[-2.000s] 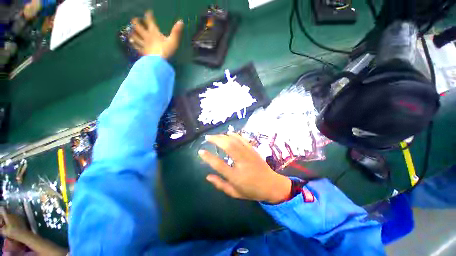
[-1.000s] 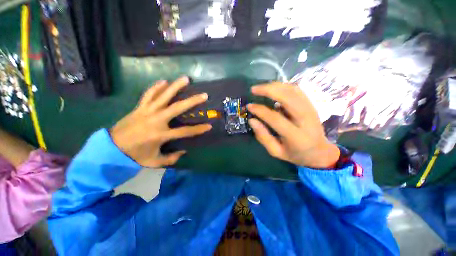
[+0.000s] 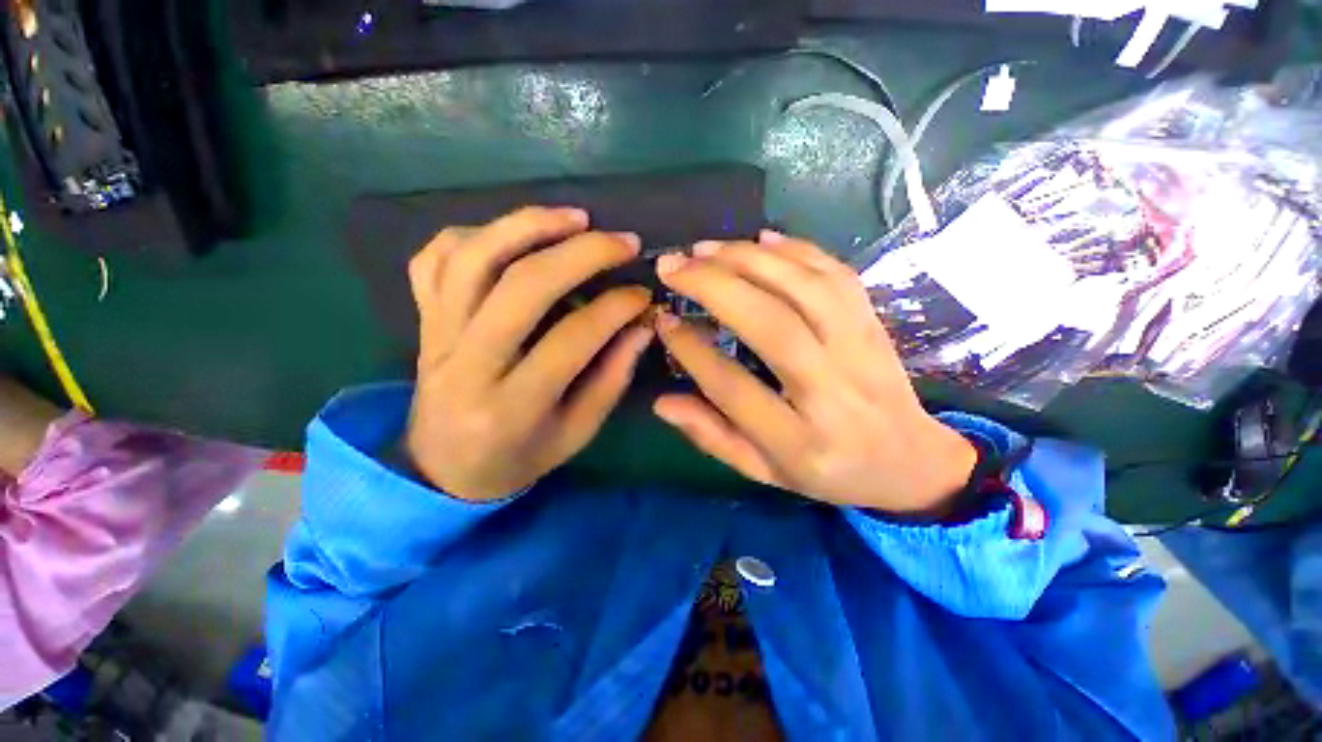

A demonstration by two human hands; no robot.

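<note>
A phone housing lies on the black foam pad (image 3: pixel 399 247) in the middle, mostly hidden under my hands. A small part of its main board (image 3: pixel 711 331) shows between my fingers. My left hand (image 3: pixel 522 348) covers the housing's left part, its fingertips curled down at the middle. My right hand (image 3: pixel 819 370) covers the board end, its fingertips meeting the left ones. Both hands are on the housing; whether they pinch any small part cannot be seen.
A clear plastic parts bag (image 3: pixel 1102 247) lies at right, with pale curved strips (image 3: pixel 899 145) beside it. Black trays (image 3: pixel 522 36) are at the top edge. A foam holder with an open phone (image 3: pixel 65 116) is at upper left. A pink sleeve (image 3: pixel 116 507) is at left.
My hands have come together over the housing, the left moving right, and now hide most of it. The view has shifted, so the trays sit higher in the picture.
</note>
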